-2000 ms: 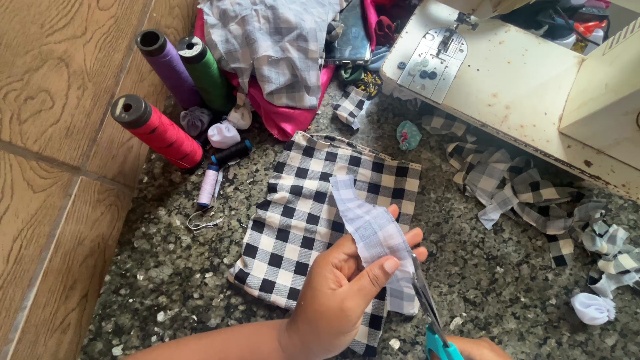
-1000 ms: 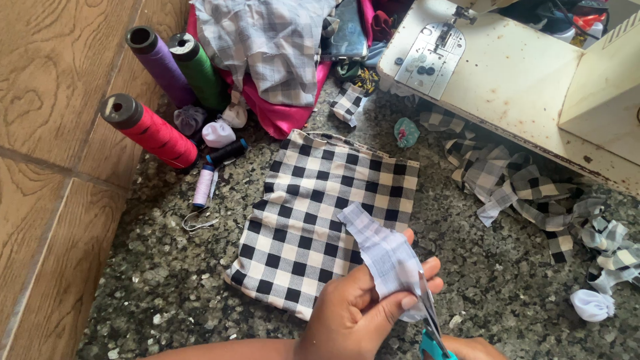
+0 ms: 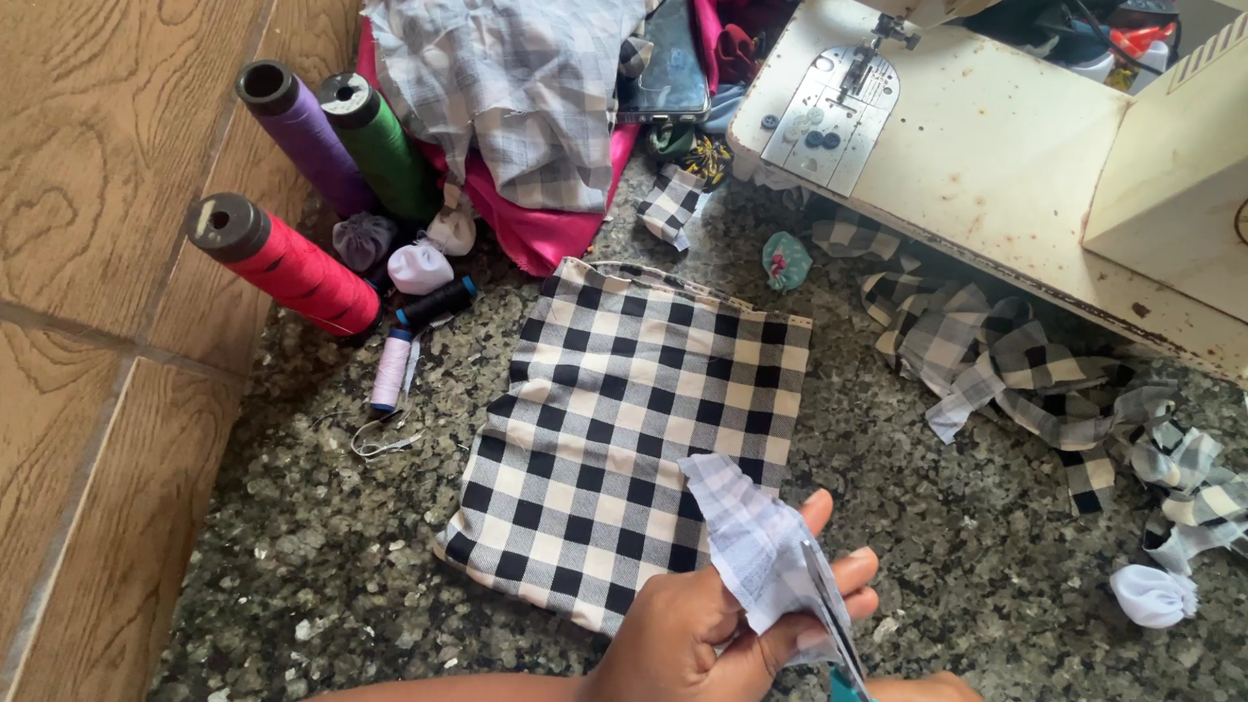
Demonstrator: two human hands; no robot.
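Observation:
A pale grey-white cloth scrap [image 3: 756, 541] is held between the thumb and fingers of my left hand [image 3: 702, 634], over the lower right part of a black-and-cream checked cloth piece [image 3: 634, 409]. Scissors with teal handles [image 3: 829, 595] have their blades at the right edge of the scrap. My right hand [image 3: 921, 688] is at the bottom edge, mostly out of frame, on the scissors' handles. Whether the blades are fully closed is hard to see.
Purple [image 3: 312, 146], green [image 3: 385, 156] and red thread cones [image 3: 302, 278] stand upper left, with small spools [image 3: 392, 370] nearby. A sewing machine [image 3: 975, 127] is upper right. Checked scraps [image 3: 1014, 370] and a white gathered fabric puff [image 3: 1153, 596] lie right. Folded cloth [image 3: 507, 97] and a phone [image 3: 665, 73] are at the top.
My left hand and the scrap have moved down, uncovering more of the checked cloth. The scissors have moved down with them, and my right hand shows less.

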